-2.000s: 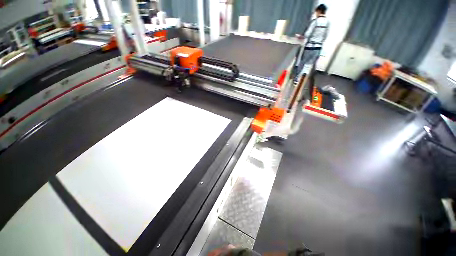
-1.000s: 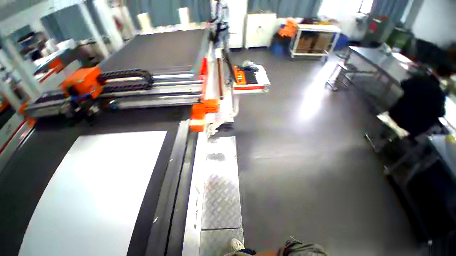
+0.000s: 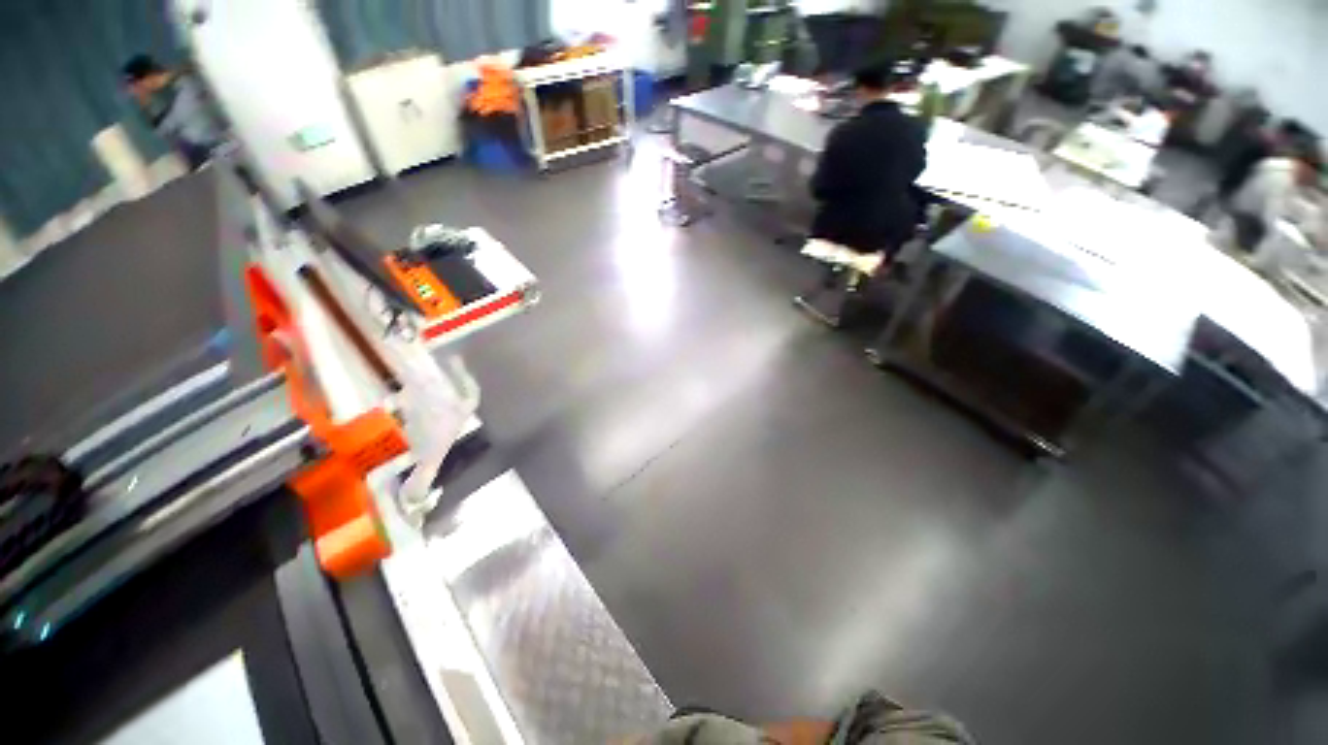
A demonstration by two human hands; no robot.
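Observation:
Neither of my hands shows clearly; at the bottom edge there is only grey-green cloth with a small blurred brown-orange patch beside it. Nearest in front is the cutting machine. Its black bed carries a white sheet, cut off at the lower left corner. The silver gantry beam crosses the left side and ends in an orange end cover. A white console shelf with a red edge, an orange button strip and dark items stands beyond it.
A metal tread-plate step runs along the bed's side. A person in dark clothes sits on a stool at metal tables. Another person stands at upper left. A white shelf cart and white cabinets stand at the back.
The view has swung to the right. The machine has shifted left in the picture, the white sheet is mostly out of view, and the tables and seated people have come in.

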